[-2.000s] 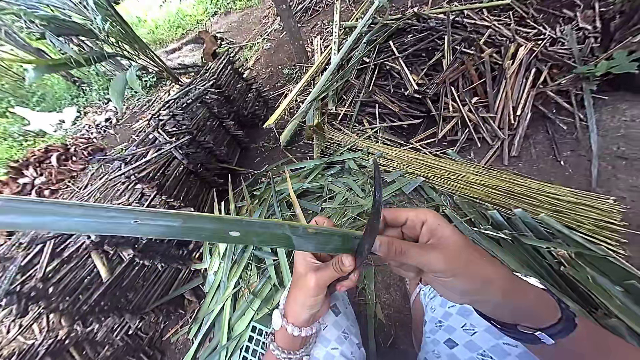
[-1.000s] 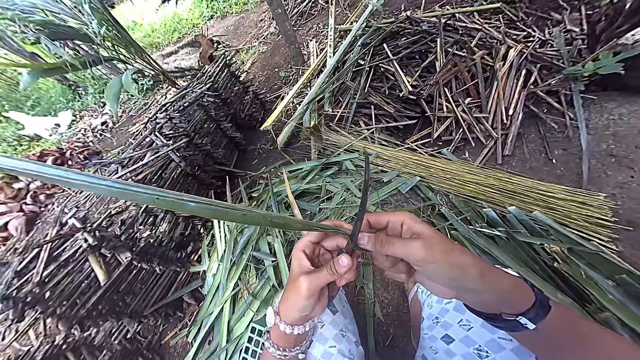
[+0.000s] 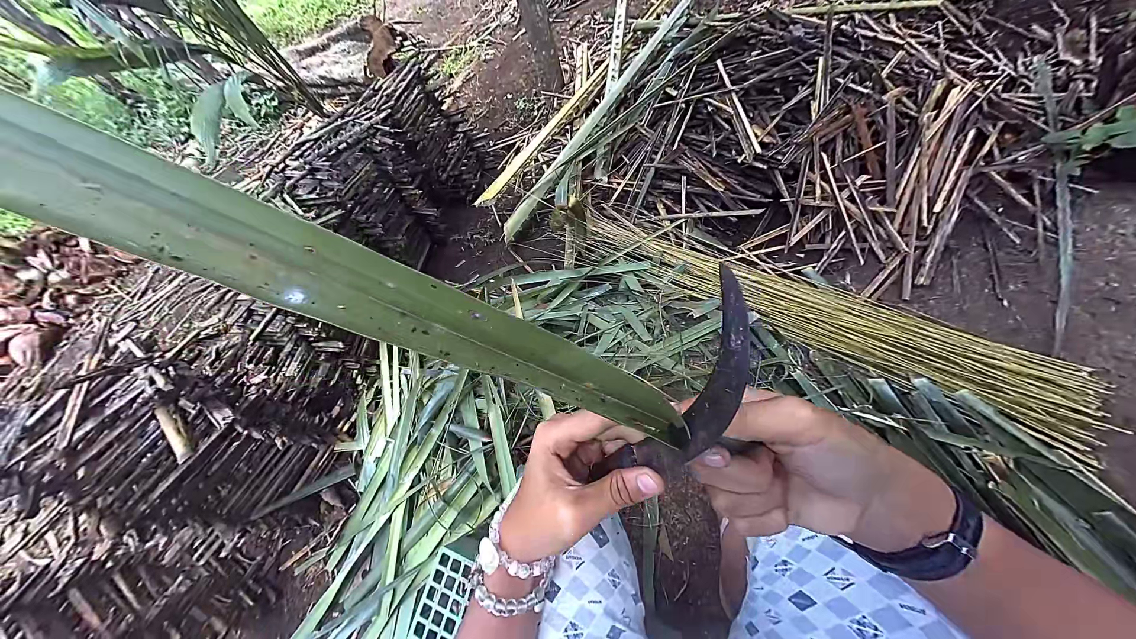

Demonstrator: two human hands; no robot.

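A long green palm leaflet [image 3: 382, 297] runs from the upper left down to my hands, its narrow end meeting a dark curved blade [image 3: 726, 364]. My left hand [image 3: 577, 479] is closed around something dark under the leaflet's end, with thumb and fingers bent; whether that is the tool's handle or the leaf's tip cannot be told. My right hand [image 3: 781, 470] grips at the base of the blade, its thumb pressed close to where leaf and blade touch. Behind the hands lie cut leaf strips [image 3: 612, 311] in a loose heap.
A bundle of thin yellow-green leaf ribs [image 3: 870, 328] lies at right, above stacked green leaves [image 3: 958, 426]. Dry stalks [image 3: 852, 160] are heaped at the back. Stacked dark sticks [image 3: 177, 426] fill the left. A pale green plastic crate [image 3: 444, 590] stands by my left wrist.
The leaflet has tilted, its far end now higher at the left, and its broad face shows again after being nearly edge-on. Both hands stay together at the curved blade.
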